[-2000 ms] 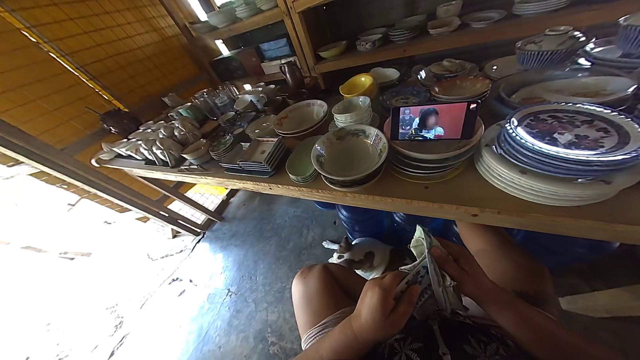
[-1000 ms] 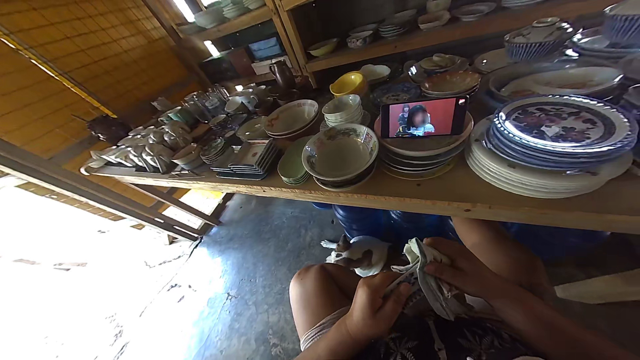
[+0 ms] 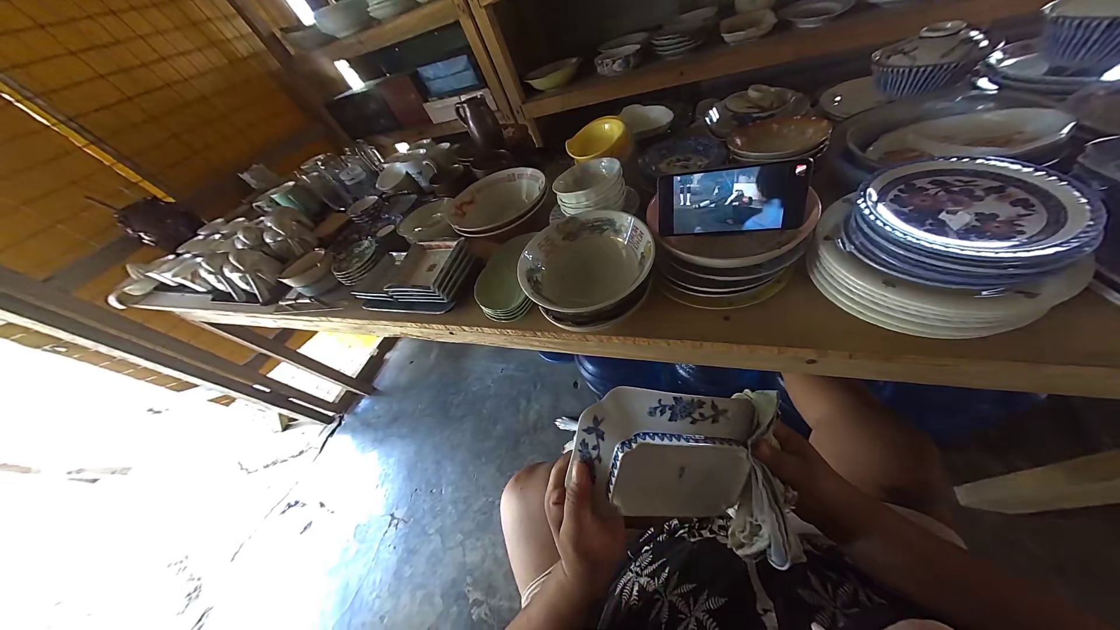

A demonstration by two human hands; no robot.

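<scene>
A square white ceramic dish with blue floral decoration [image 3: 678, 477] is tilted above my lap. My left hand [image 3: 584, 521] grips its left edge, thumb on the inner face. At its right edge my right hand [image 3: 801, 468] holds a crumpled pale cloth [image 3: 763, 503], which covers part of the rim; the fingers behind the cloth are partly hidden. Beyond the dish, on the wooden table [image 3: 700, 343], stand stacked floral bowls [image 3: 586, 262] and a stack of plates [image 3: 722, 284].
A phone [image 3: 735, 198] showing video leans upright on the plate stack. Blue-rimmed plates [image 3: 976, 214] lie on white plates at the right. Small rectangular dishes [image 3: 426, 267], green saucers [image 3: 507, 280] and a yellow bowl [image 3: 598, 138] stand farther left. Blue containers [image 3: 665, 374] are under the table.
The square dish's decorated inner face now shows between my hands; earlier mostly cloth was visible there. My left hand is now at the dish's left edge. The cat seen on the floor is now mostly hidden.
</scene>
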